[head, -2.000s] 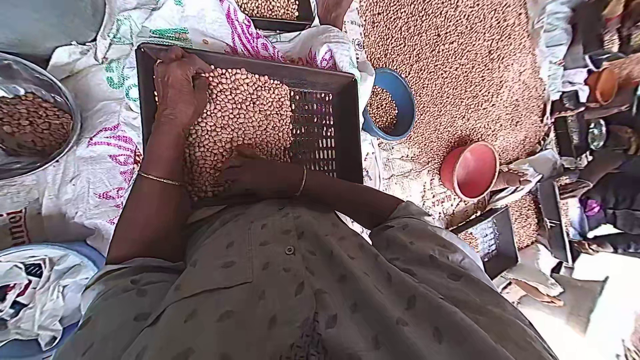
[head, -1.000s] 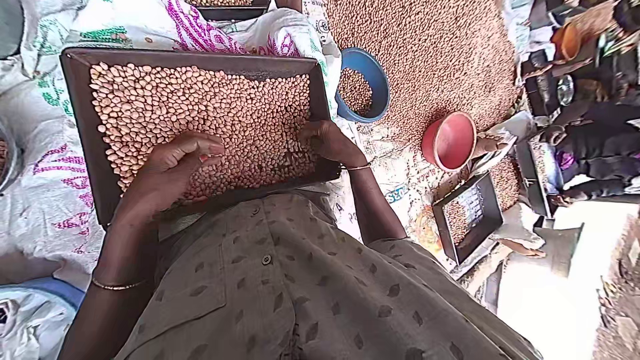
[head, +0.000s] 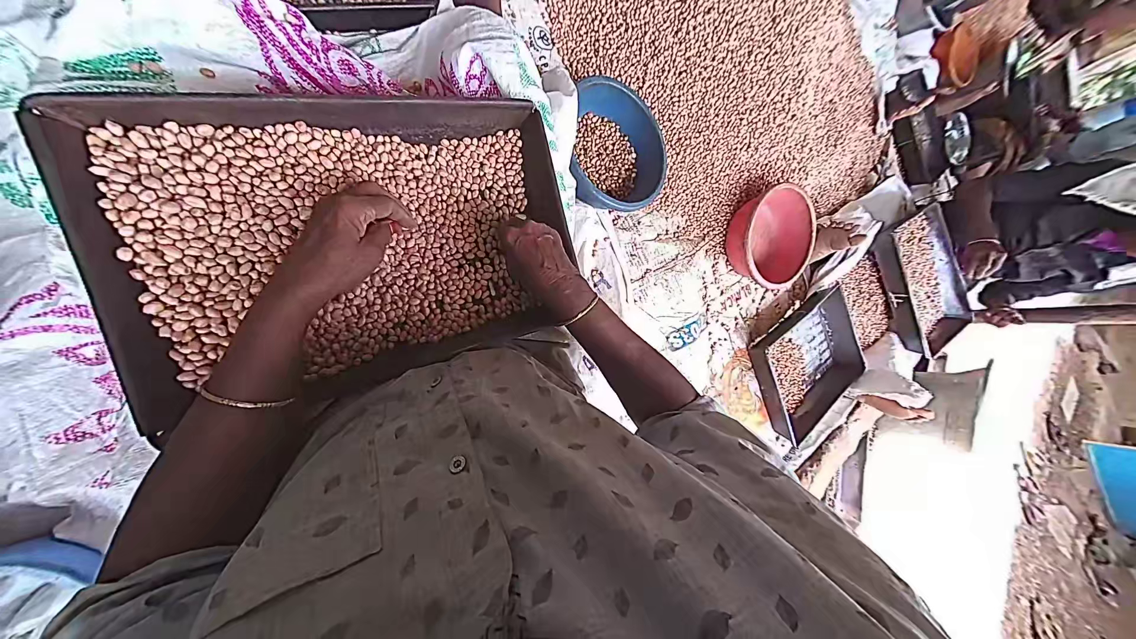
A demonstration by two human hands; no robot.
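Note:
A dark rectangular tray (head: 293, 108) lies in front of my torso, spread with shelled peanuts (head: 222, 186). My left hand (head: 351, 240) hovers over or rests on the peanuts near the middle, fingers curled; a small reddish thing shows by its fingertips, and whether they pinch it is unclear. Close to the tray's right side, my right hand (head: 541, 266) touches the peanuts with bent fingers, its fingertips partly hidden. Dark gaps in the layer show beside it.
White printed sacks (head: 53, 373) lie under the tray. To the right are a blue bowl (head: 652, 146) with peanuts, a red bowl (head: 781, 235), a large peanut heap (head: 728, 98) and another tray (head: 821, 399). Another person's hand (head: 983, 257) is near a further tray (head: 958, 302).
The peanuts, heaped on the left with bare mesh at right two seconds ago, now cover most of the tray. My right hand has moved to the tray's right side; my left hand has left the upper edge.

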